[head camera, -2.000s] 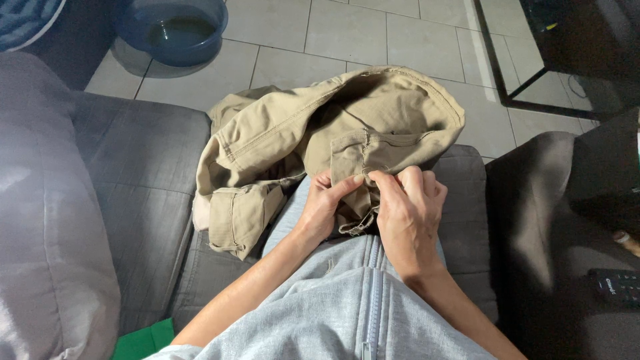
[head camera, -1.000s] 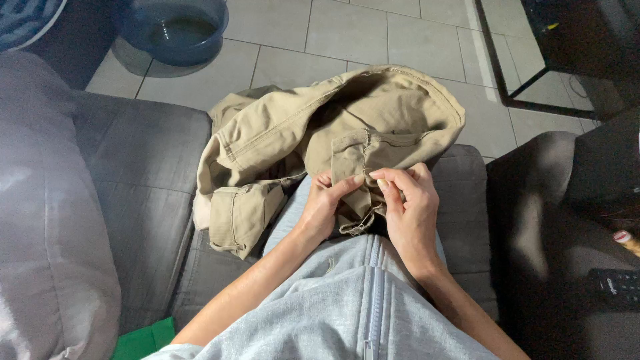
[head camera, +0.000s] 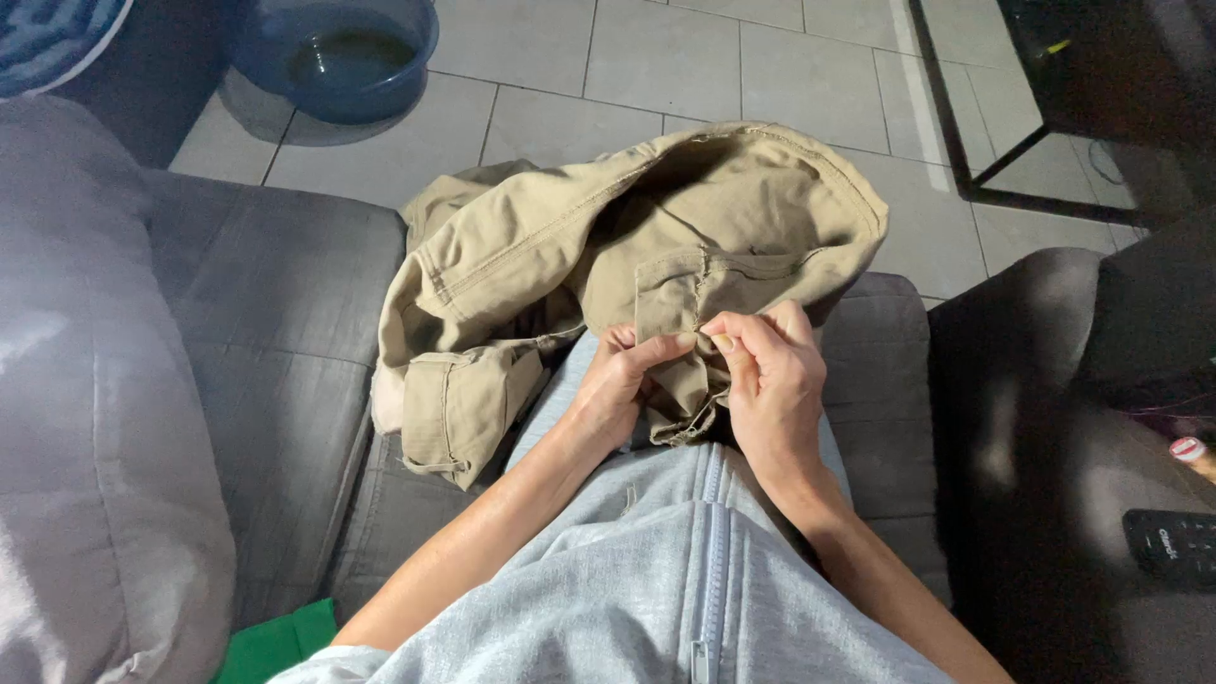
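A khaki cotton garment (head camera: 532, 228) with stitched seams lies bunched across my lap and over the front edge of the seat. My left hand (head camera: 617, 380) grips a folded flap of its cloth, thumb on top near a frayed seam. Just to the right, my right hand (head camera: 774, 370) pinches at the same seam with thumb and index finger, the fingertips almost touching my left thumb. Whether a small thing such as a needle sits between those fingertips cannot be seen. I wear a light grey zipped top (head camera: 608, 589).
Grey sofa cushions (head camera: 266, 285) lie under and beside me, with a green cloth (head camera: 280, 646) at lower left. A blue plastic basin (head camera: 356, 66) stands on the tiled floor. At right are a black remote control (head camera: 1173, 546), a small spool-like item (head camera: 1187, 448) and a black-framed table (head camera: 959, 142).
My right hand has shifted slightly at the seam, its fingers opening a little and then closing back near my left thumb. My left hand and the garment have stayed in place.
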